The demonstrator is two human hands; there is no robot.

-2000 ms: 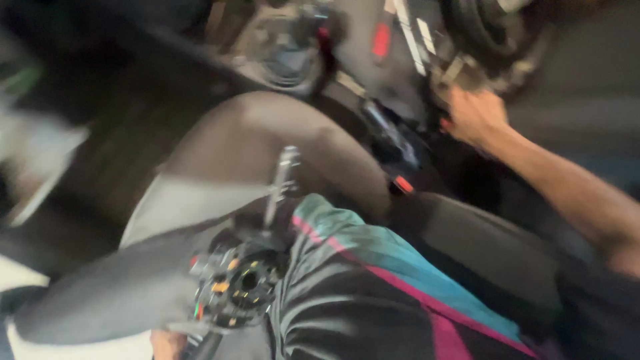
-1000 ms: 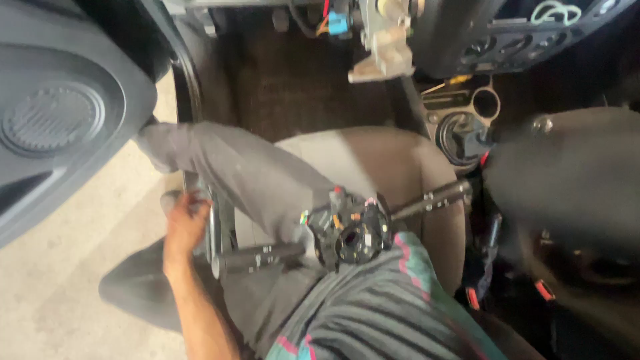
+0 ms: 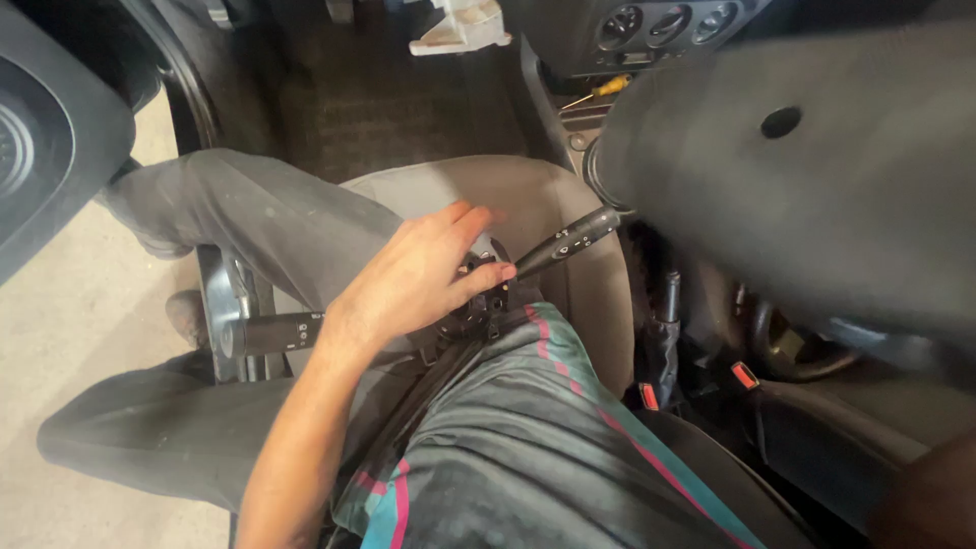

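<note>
My left hand [image 3: 419,267] reaches over the black steering column switch assembly [image 3: 476,309], which lies at my lap. Its thumb is at the base of the right stalk [image 3: 572,240], and its blurred fingers spread past the far side. Another black stalk [image 3: 282,334] points left from under my wrist. The hand hides much of the assembly's middle. My right hand is not in view; a blurred brown patch at the lower right edge cannot be made out.
A large blurred dark panel with a round hole [image 3: 762,183] fills the upper right, close to the camera. A yellow-handled screwdriver [image 3: 612,85] lies on the centre console. The door panel [image 3: 69,145] is at left, a pale metal bracket [image 3: 463,29] at top, and the handbrake [image 3: 669,343] right of the seat.
My left hand has moved from the seat's left edge onto the switch assembly. One second ago it was apart from it. The dark panel fills more of the right side.
</note>
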